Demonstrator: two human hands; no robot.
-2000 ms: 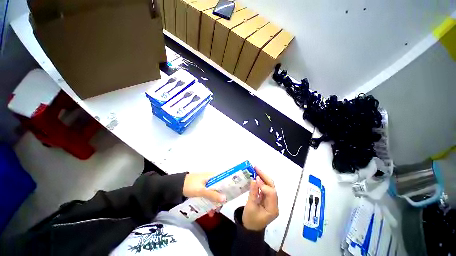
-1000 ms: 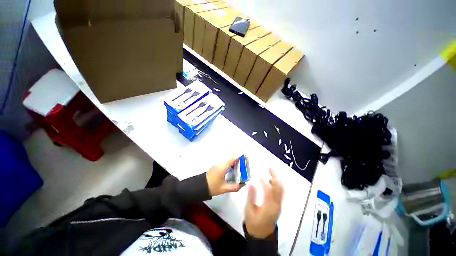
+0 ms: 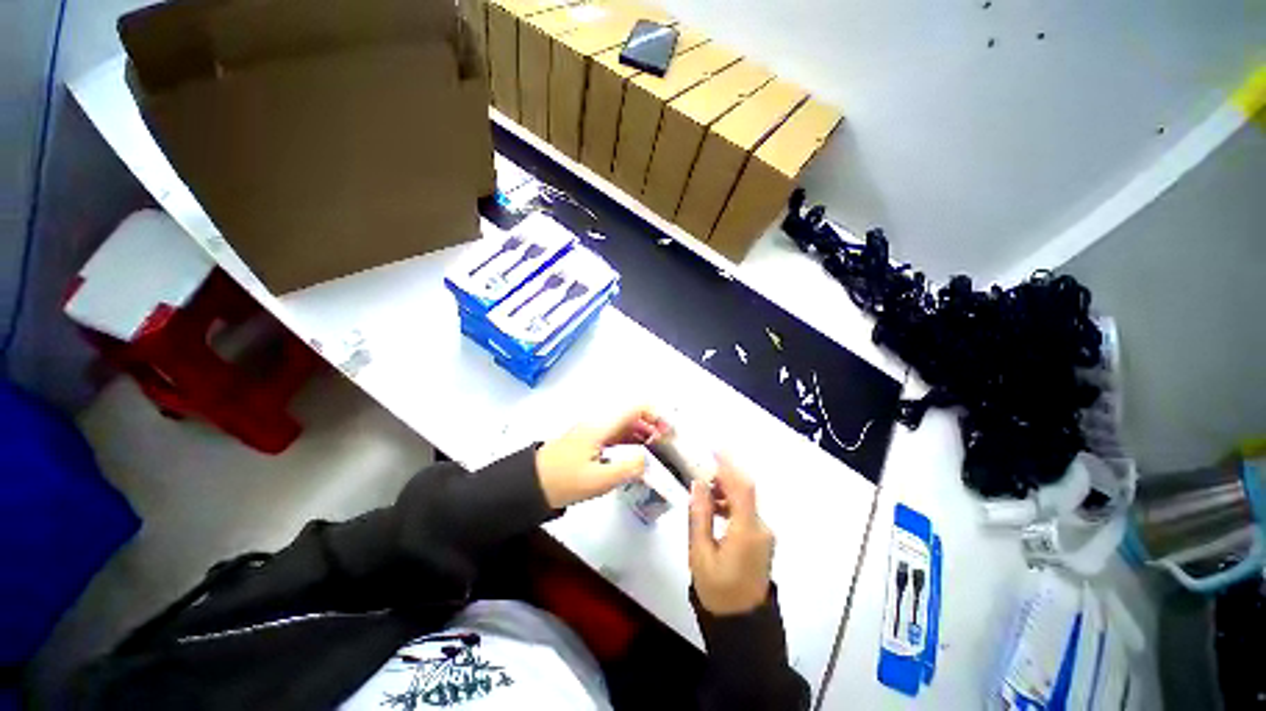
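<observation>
My left hand (image 3: 594, 463) holds a small retail box (image 3: 642, 500) over the white table; its pale side shows below the fingers. My right hand (image 3: 730, 535) is at the box's right end, with thumb and fingertips closed at its edge. The end between the hands looks greyish and blurred, so I cannot tell whether a flap is open. Two stacks of blue-and-white retail boxes (image 3: 555, 306) stand side by side beyond my hands, cable picture up. Flat carton blanks (image 3: 909, 600) lie at the right.
A large open brown carton (image 3: 313, 153) stands at the left. Narrow brown boxes (image 3: 757, 181) line the wall, with a dark phone-like rectangle (image 3: 648, 47) on top. A black cable heap (image 3: 1020, 368) lies at right, with more blanks (image 3: 1058, 646) nearer. White scraps dot the black strip.
The box has been turned in my left hand, from its long printed side to a blue end, and now to a pale side. My right hand moved away, then came back to its end.
</observation>
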